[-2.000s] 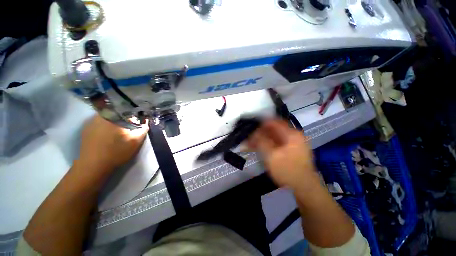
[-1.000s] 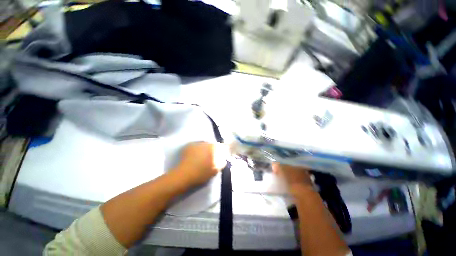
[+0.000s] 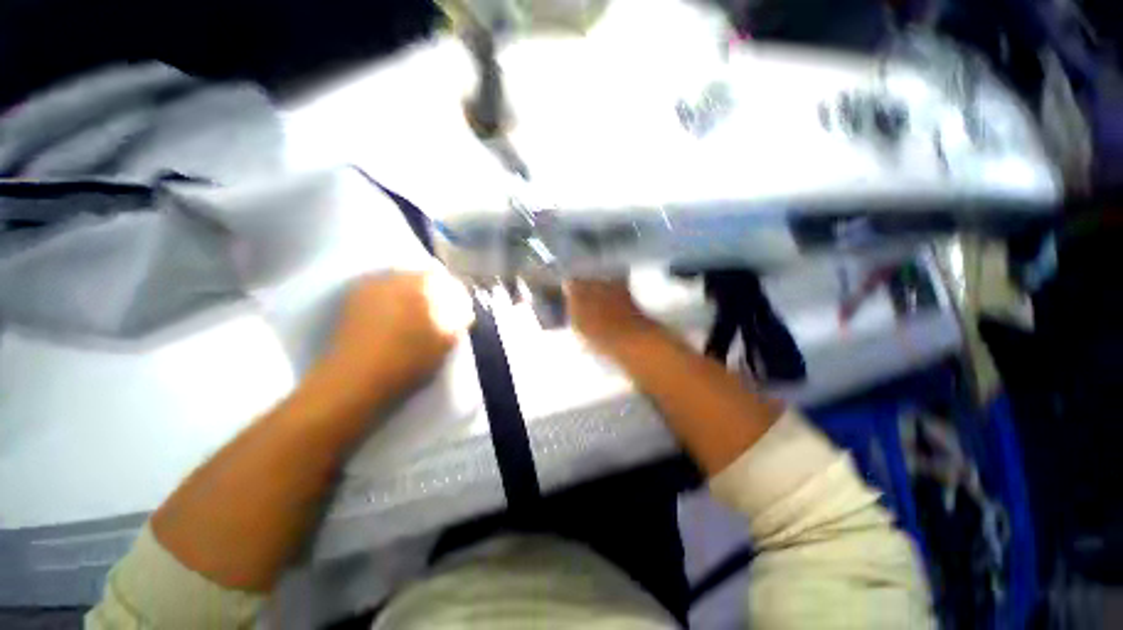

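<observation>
The picture is blurred. The black strip [image 3: 503, 406] runs from the lap over the table's front edge to the needle area. A light grey cut panel [image 3: 289, 234] lies left of the needle, with a black edge towards the machine. My left hand [image 3: 392, 322] rests on the panel just left of the strip; its fingertips are lost in glare. My right hand [image 3: 600, 310] is right of the strip, its fingers partly hidden behind the sewing machine's head [image 3: 739, 154]. Whether either hand grips cloth cannot be told.
Black shears or scraps [image 3: 754, 332] lie right of my right hand. A blurred red tool [image 3: 866, 289] lies farther right. A blue crate [image 3: 1012, 492] stands beyond the table's front edge [image 3: 616, 425] at right. More grey fabric [image 3: 117, 265] lies at left.
Since the oldest frame, my right hand has left the black pieces and moved to the needle area. Over the last second the view has shifted, and both hands stay close to the needle.
</observation>
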